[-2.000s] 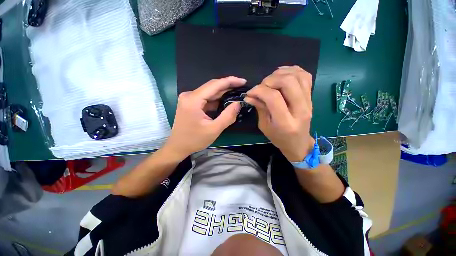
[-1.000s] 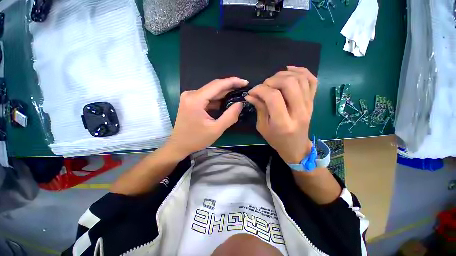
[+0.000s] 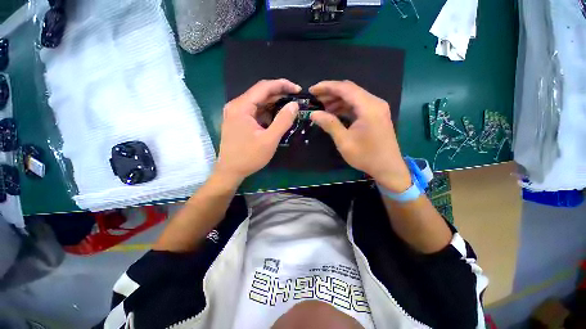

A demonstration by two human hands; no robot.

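A black glossy housing is held between both hands over the black work mat. A small green circuit board shows in it, with pale dots around it. My left hand grips the housing from the left, thumb on its near face. My right hand grips it from the right, thumb near the board. The fingers hide the housing's sides. Whether the board is fully seated cannot be told.
Another black housing lies on the white foam sheet at left. The screw feeder and a bag of screws stand beyond the mat. Loose circuit boards and a crumpled white cloth lie at right.
My right hand has gone from pinching over the housing to gripping its right side. Both hands and the housing have moved slightly away from the body. The green board now shows between the thumbs.
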